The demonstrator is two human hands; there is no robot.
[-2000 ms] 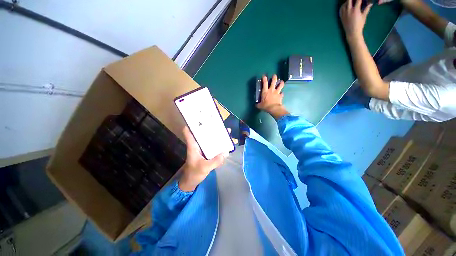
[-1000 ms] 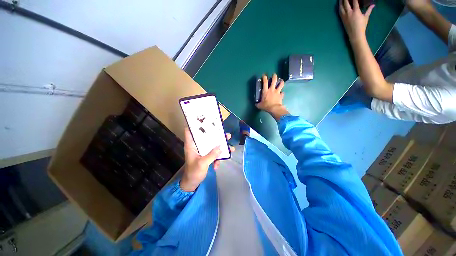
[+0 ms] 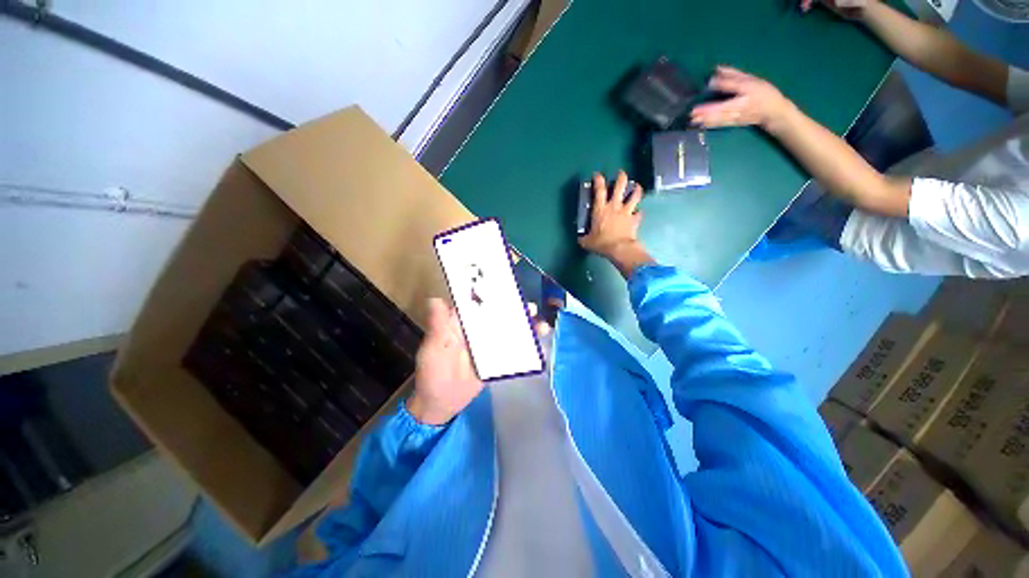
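My left hand holds a smartphone with a lit white screen, in front of my chest. My right hand lies with spread fingers over a small dark product box on the green bench mat; the hand hides part of the box. Another product box stands just to the right of it. A further dark box, blurred, is behind that one, beside the other worker's hand.
An open brown shipping carton stands at the left with dark boxes in a grid inside. Another worker's forearm reaches over the bench from the right. Closed printed cartons are stacked at the lower right.
The other worker's hand has moved left and a dark box has arrived behind the standing one. My left hand's phone has shifted slightly right and down, its thumb now off the screen. My right hand has stayed.
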